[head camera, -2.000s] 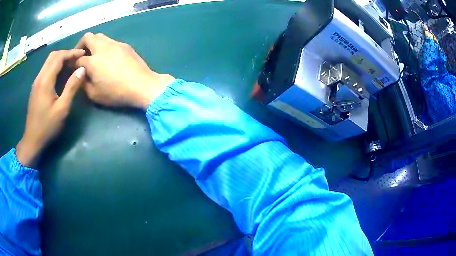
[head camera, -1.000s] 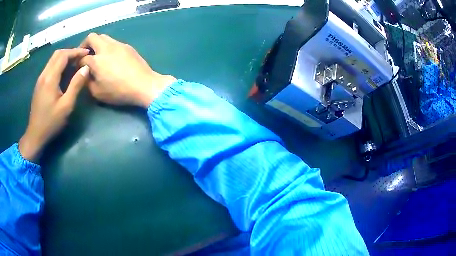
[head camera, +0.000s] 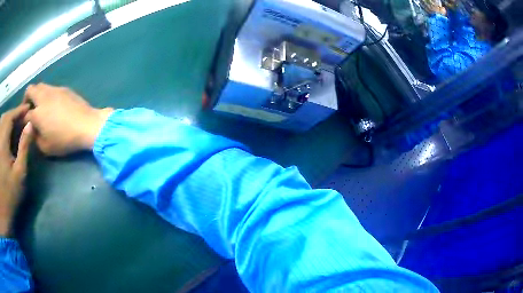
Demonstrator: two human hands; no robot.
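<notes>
My right hand rests on the green mat at the left, its fingers curled and touching my left hand. My left hand is at the far left, partly cut off by the picture's edge, its thumb and fingertips against the right hand's fingers. No object shows in either hand; the space between the fingertips is hidden, so I cannot tell whether something small is held there.
A white-blue screw feeder with a metal mechanism in front stands on the mat. A pale rail runs along the back left, with a dark item on it. A black cord lies right of the feeder. Another person's blue sleeve shows top right.
The view has turned to the right, so my hands, the mat and the feeder appear further left. My hands keep the same pose together. More of the blue area at the right shows.
</notes>
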